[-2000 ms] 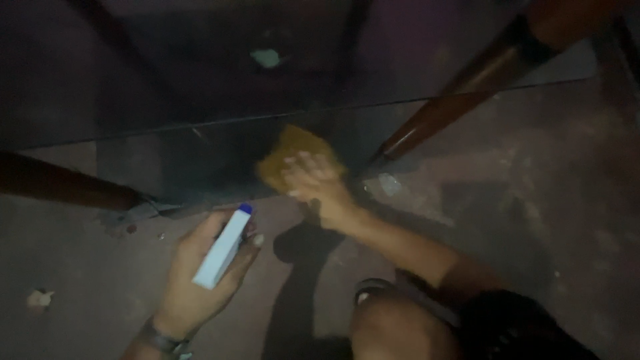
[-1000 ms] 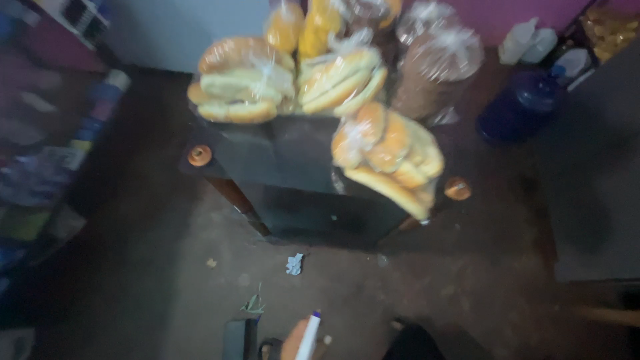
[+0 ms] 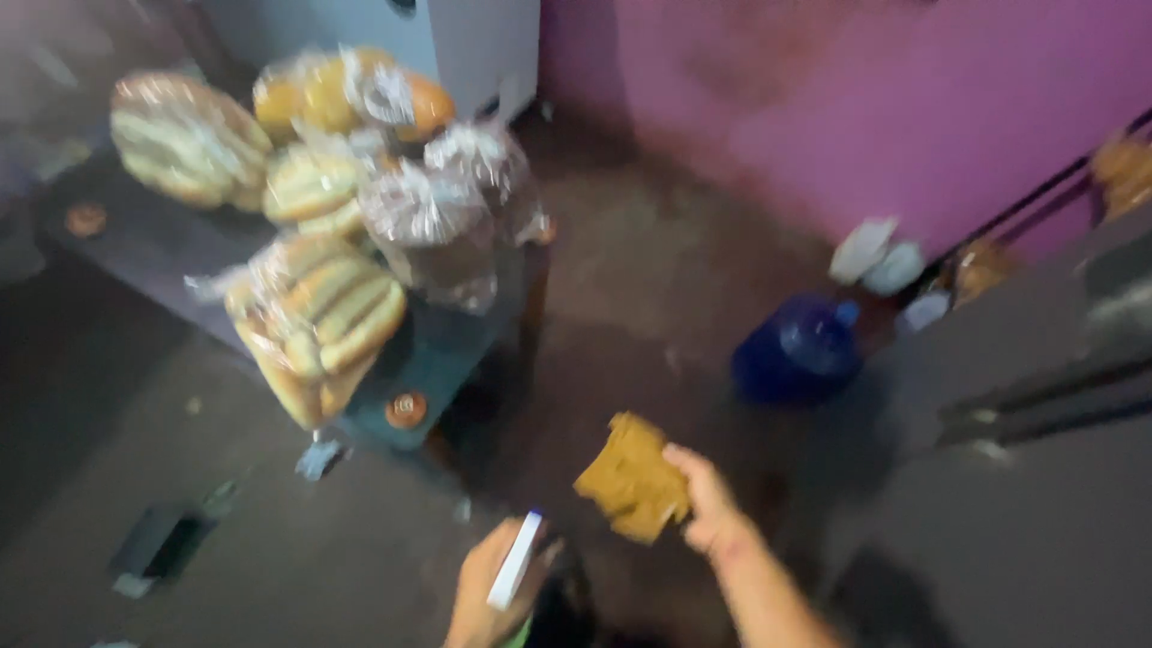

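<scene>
My left hand (image 3: 490, 576), at the bottom centre, holds a slim white object with a blue tip (image 3: 515, 560); blur hides what kind it is. My right hand (image 3: 711, 499), to its right, grips the edge of a crumpled yellow-brown cloth (image 3: 637, 479), which hangs over the floor. Up and to the left stands a dark table (image 3: 441, 360) with round brown caps at its corners. On it lie clear plastic bags of bread rolls (image 3: 315, 297), a bag of yellow-orange items (image 3: 333, 94) and tied bags with brown contents (image 3: 432, 225).
A blue water jug (image 3: 796, 351) stands on the floor near the pink wall (image 3: 855, 108). Dark furniture (image 3: 1017, 504) borders the right side. A small dark box (image 3: 157, 544) and a crumpled light-blue scrap (image 3: 318, 458) lie on the floor at the left.
The view has swung up from low by the table to over it. Two seconds ago my right hand pressed the cloth on a dark panel; now it holds the cloth in the air.
</scene>
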